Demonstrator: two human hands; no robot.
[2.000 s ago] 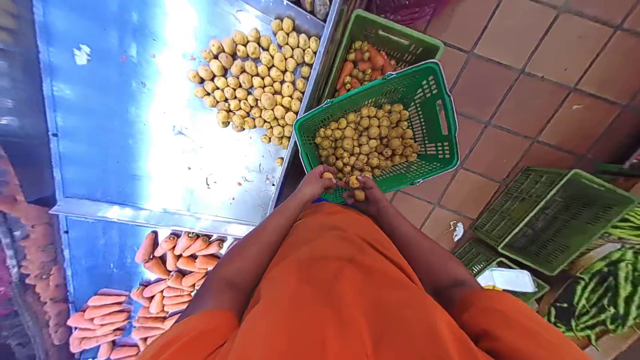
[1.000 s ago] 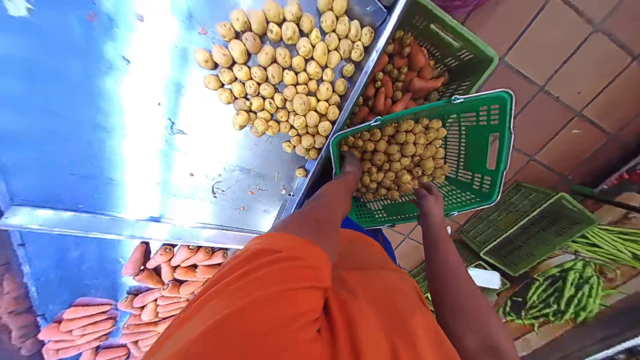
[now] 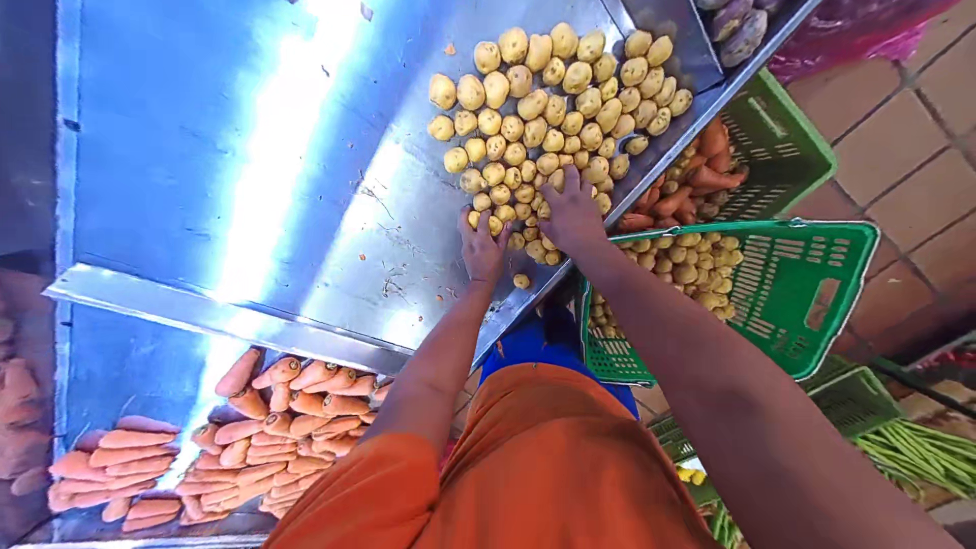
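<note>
Small yellow potatoes [image 3: 534,130] lie in a spread on the metal display counter [image 3: 366,267]. My left hand [image 3: 483,245] rests at their lower left edge, its spread fingers on a few small ones. To its right, my right hand [image 3: 572,213] reaches over the potatoes with fingers apart, touching some; whether either hand grips one cannot be told. Under my right forearm stands a green plastic basket [image 3: 801,297] holding more small potatoes [image 3: 686,267], partly hidden by the arm. One small potato [image 3: 521,280] lies apart near the counter's edge.
Carrots [image 3: 290,427] are piled beyond a metal divider [image 3: 229,320] at lower left. A green crate [image 3: 793,145] with carrots and small potatoes stands behind the basket. Purple-skinned produce [image 3: 740,34] sits at the top. Another green crate [image 3: 854,404] and long green beans [image 3: 923,457] are at right.
Both hands were at the green basket of potatoes; now they are over the potatoes on the metal counter. The view has shifted.
</note>
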